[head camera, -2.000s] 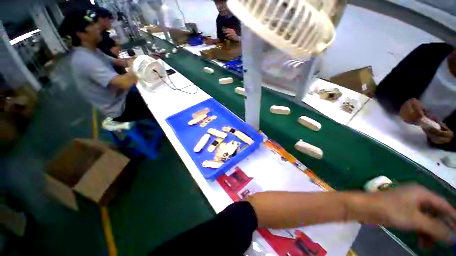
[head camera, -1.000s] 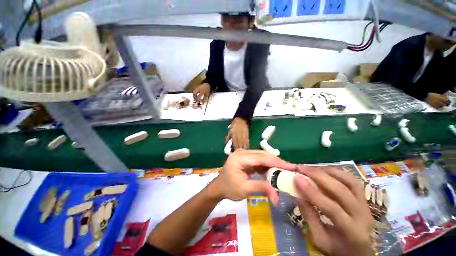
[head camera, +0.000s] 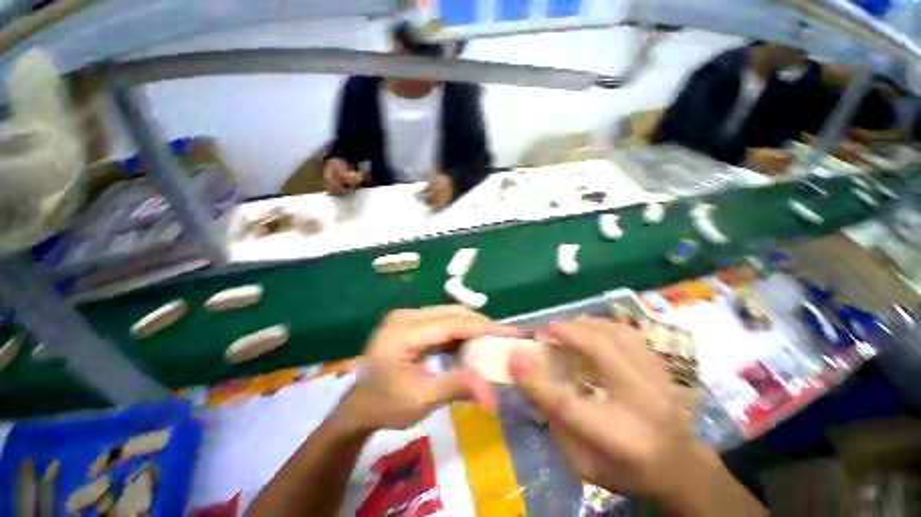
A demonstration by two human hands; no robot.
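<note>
A pale cream unit point(head camera: 497, 357) is held between my two hands above the bench, in the middle of the view. My left hand point(head camera: 416, 366) grips its left end with thumb and fingers. My right hand point(head camera: 616, 404) holds its right end, the thumb pressed on its face. The picture is blurred and the fingers hide much of the unit, so its inside cannot be seen. Piled beige covers point(head camera: 667, 343) lie behind and right of my right hand.
A blue tray point(head camera: 187, 454) with beige covers stands at lower left. Across the bench point(head camera: 273, 419) runs a green conveyor point(head camera: 333, 303) with several white and cream units. A grey frame post point(head camera: 91, 333) and a fan point(head camera: 40, 151) stand at left. Two people sit across the belt.
The view has turned right since a second ago. Both hands still hold the unit; its dark patch no longer shows. The person opposite has drawn a hand back from the belt.
</note>
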